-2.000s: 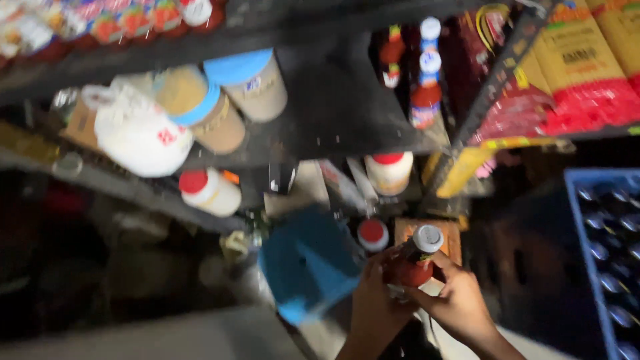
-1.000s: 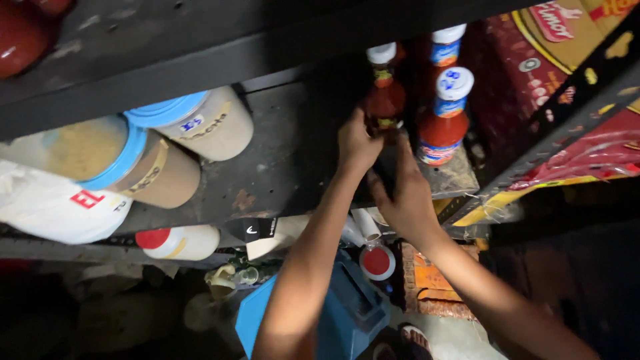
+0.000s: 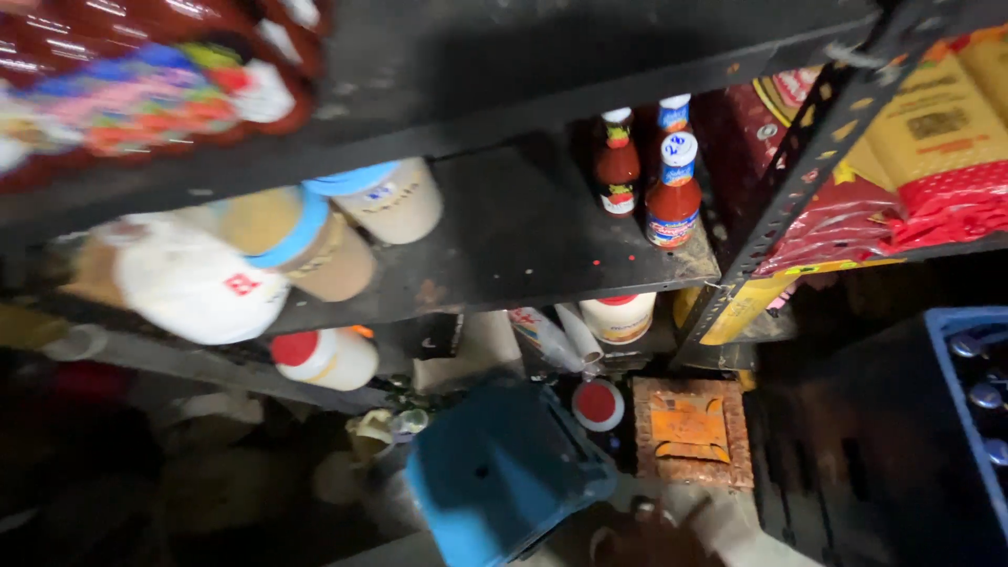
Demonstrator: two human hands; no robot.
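Observation:
Neither my left hand nor my right hand can be made out. On the middle black shelf, a dark-capped-looking sauce bottle with a white top (image 3: 618, 169) stands upright near the right end. Beside it is a red sauce bottle with a blue neck band and white cap (image 3: 673, 205), with another white-capped bottle (image 3: 674, 114) behind. Farther left on this shelf are two tubs with blue lids (image 3: 394, 201) (image 3: 335, 264) and a white plastic bag (image 3: 197, 276). A blurred brown shape (image 3: 657, 539) at the bottom edge appears to be feet in footwear.
A blue plastic container (image 3: 504, 472) and an orange-brown crate (image 3: 693, 429) are on the floor. Red-lidded jars (image 3: 327, 358) sit below the shelf. A perforated metal upright (image 3: 776, 189) separates yellow packages (image 3: 937, 126). At right is a blue crate of bottles (image 3: 937, 378).
Both hands have left the sauce bottle, which now stands on the shelf, and are out of sight. Two seconds ago they held it below the shelf. The view has shifted back.

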